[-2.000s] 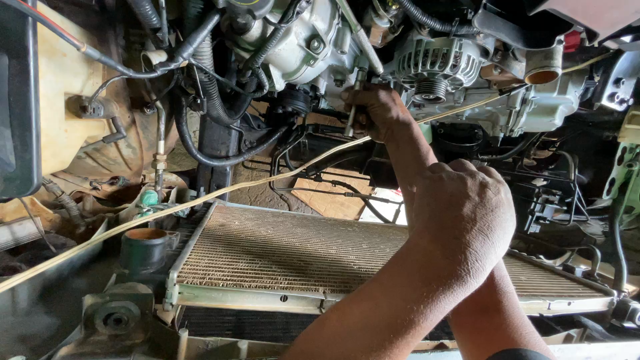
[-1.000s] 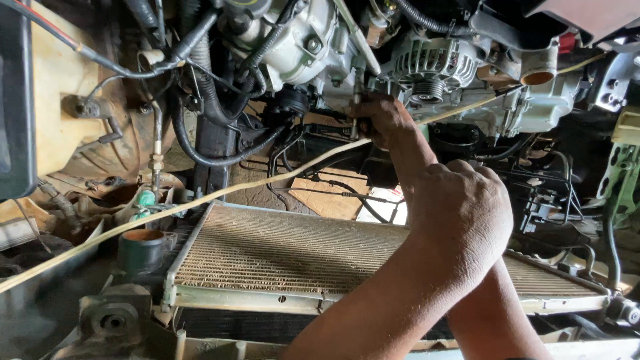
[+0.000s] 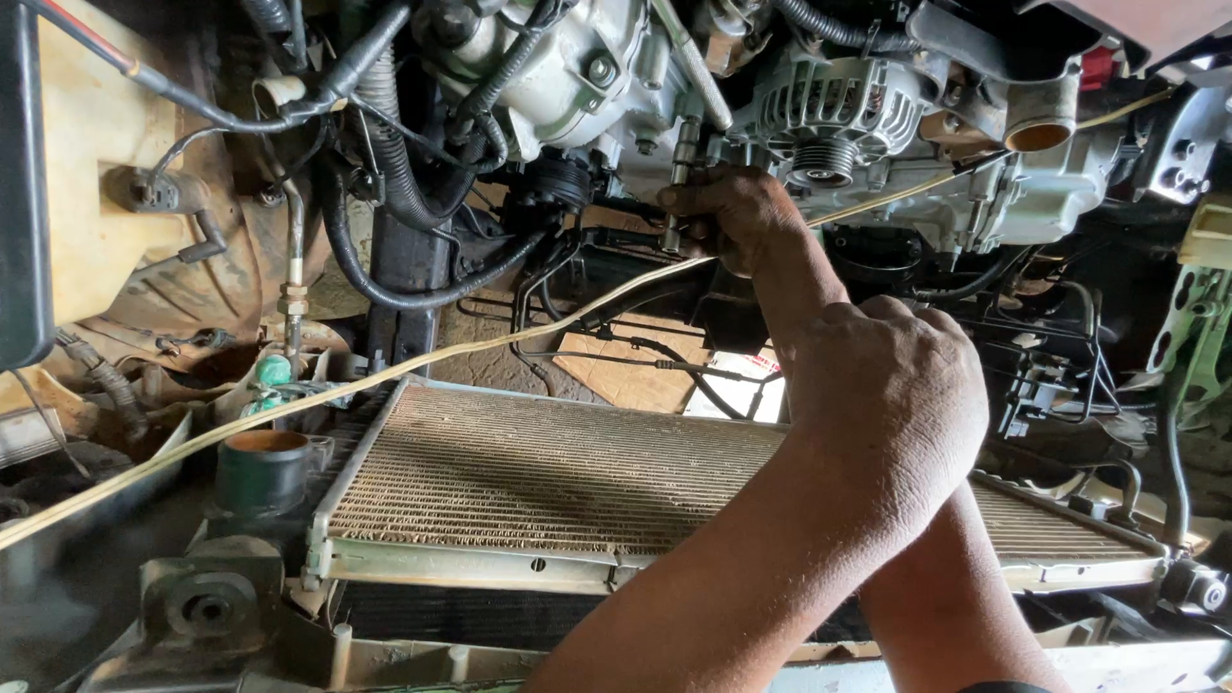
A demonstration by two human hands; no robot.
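Observation:
My right hand (image 3: pixel 736 217) reaches up below the engine, its fingers around a slim metal socket extension (image 3: pixel 681 159) that stands nearly upright. Beside the extension's upper end, a long metal rod with a knurled part (image 3: pixel 695 65) slants down from the top edge. The alternator (image 3: pixel 833 111) is just right of that hand. My left hand (image 3: pixel 895 395) lies across my right forearm, knuckles up and fingers bent; its fingertips and anything in them are hidden. The forearms cross over a finned radiator or condenser core (image 3: pixel 568 462).
A pale cord (image 3: pixel 423 361) runs diagonally across the bay, passing by my right hand. Black hoses (image 3: pixel 423 296) hang at left, near an open pipe neck (image 3: pixel 265 472). Thin metal lines and cardboard (image 3: pixel 626 366) show below the engine. A pale plastic tank (image 3: pixel 96 192) stands at far left.
The fingers of my right hand have shifted slightly on the extension. My left hand and both forearms have stayed nearly in place.

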